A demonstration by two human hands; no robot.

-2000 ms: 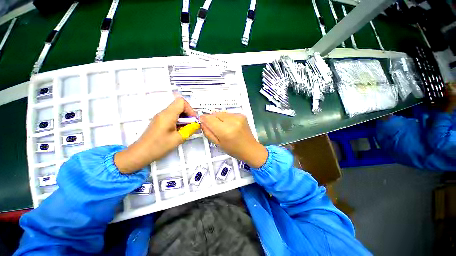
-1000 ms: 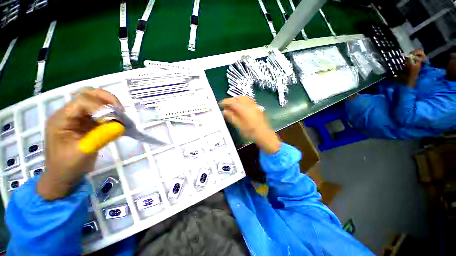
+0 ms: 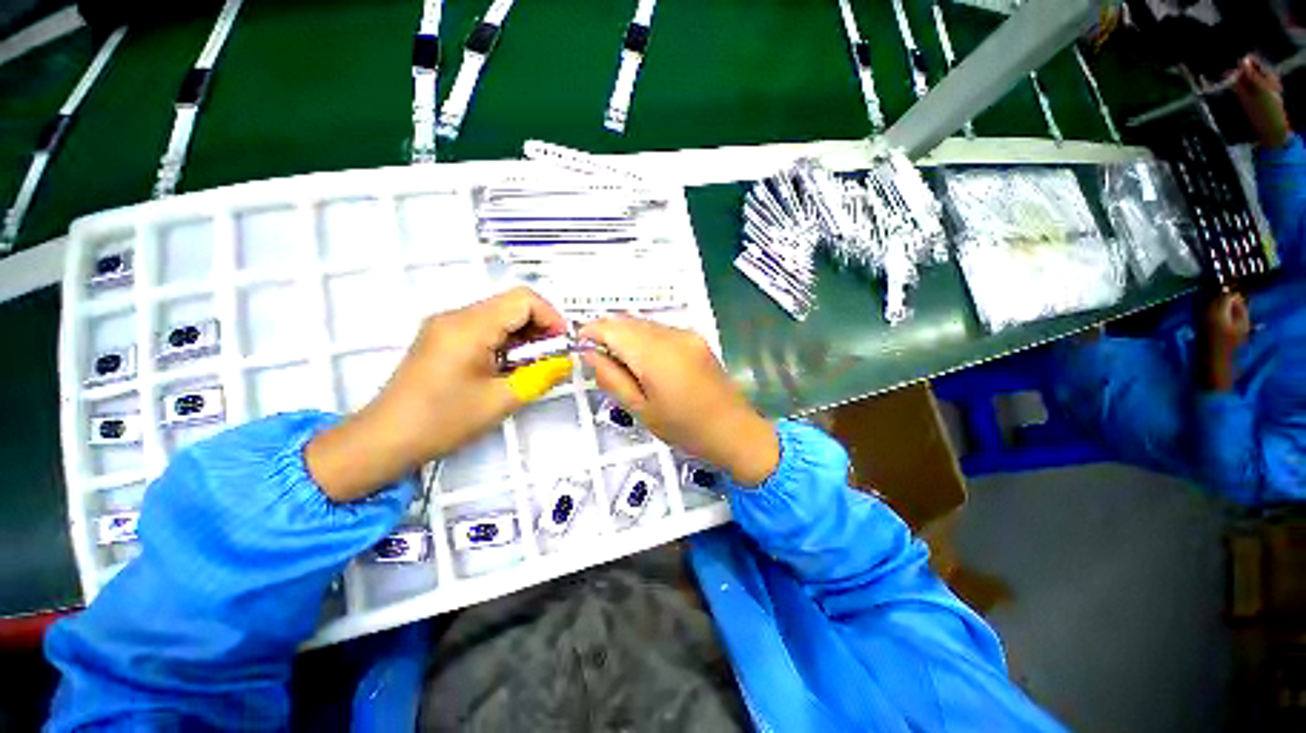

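My left hand (image 3: 458, 370) holds a yellow-handled tool (image 3: 540, 380) and a small silver-white watch head (image 3: 536, 350) above the middle of the white compartment tray (image 3: 279, 298). My right hand (image 3: 670, 384) meets it at the watch head's right end, with its fingertips pinched there. What the right fingertips hold is too small to tell. The tool's tip is hidden. Other watch heads sit in pockets along the tray's left and near sides. White straps (image 3: 559, 215) lie stacked at the tray's back right.
A loose strap pile (image 3: 838, 222) and clear plastic bags (image 3: 1034, 246) lie right of the tray. Assembled watches (image 3: 630, 65) lie on the green conveyor belt (image 3: 322, 108) behind a slanting grey post (image 3: 988, 79). Another person's blue sleeve (image 3: 1146, 372) shows at right, beside a black tray (image 3: 1217, 201).
My hands were apart a second ago, the left raised with the tool, the right near the tray's right edge. They are now together over the tray. The view has shifted.
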